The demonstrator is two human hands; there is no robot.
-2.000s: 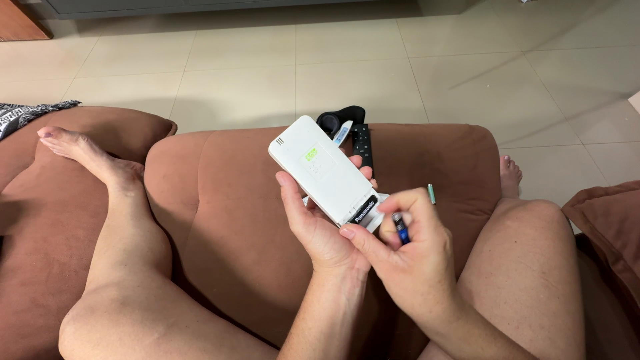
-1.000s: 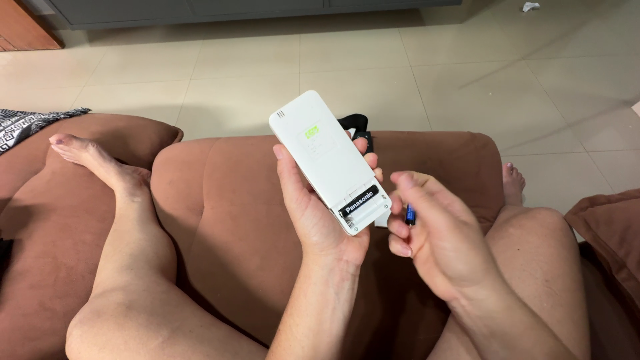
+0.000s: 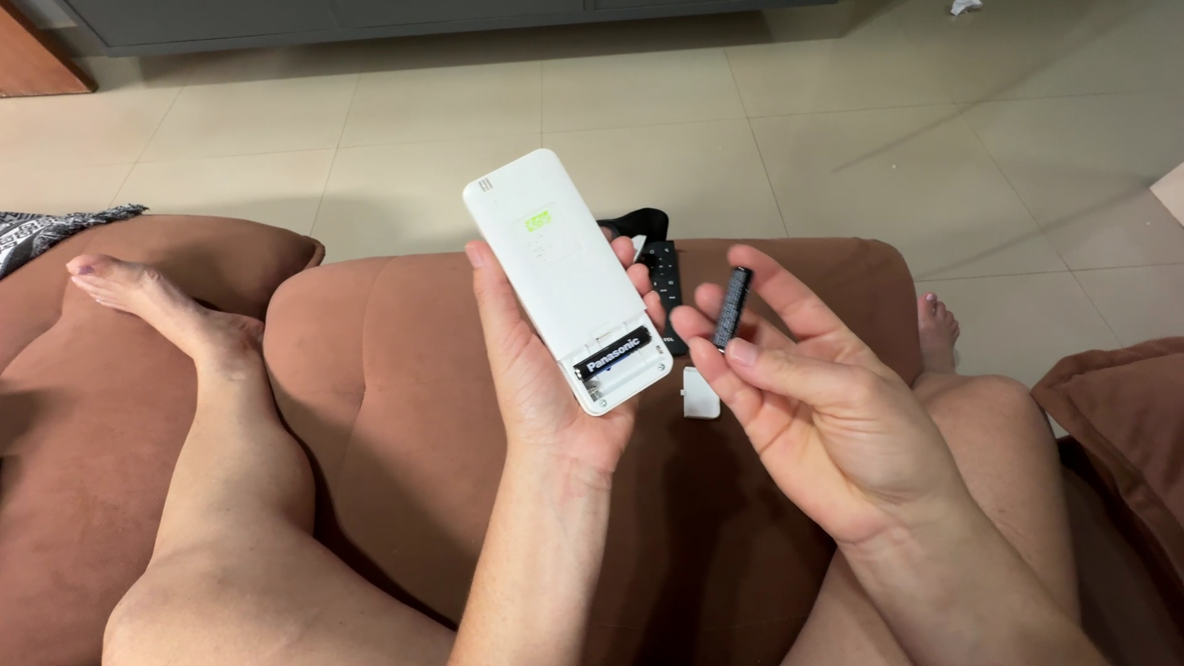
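Note:
My left hand (image 3: 555, 388) holds a white remote control (image 3: 564, 250), its back facing up and tilted. The battery compartment at its lower end is uncovered, and one black Panasonic battery (image 3: 612, 353) lies across it. To the right, my right hand (image 3: 814, 398) pinches a second dark, slim battery (image 3: 732, 308) between thumb and fingers, apart from the remote. Between the hands, a small white battery cover (image 3: 701, 393) rests on the brown sofa seat.
Behind my left hand, a black remote control (image 3: 664, 287) and a black object (image 3: 643, 225) lie on the sofa (image 3: 398, 370). My legs flank the seat. A sofa cushion (image 3: 1128, 407) is at the right, a patterned cloth (image 3: 55, 231) at the far left. A grey cabinet (image 3: 416, 18) stands beyond the tiled floor.
My right hand has moved away from the white remote's battery compartment, and the battery in its fingers now shows nearly whole. The small white cover on the seat has come into clear view.

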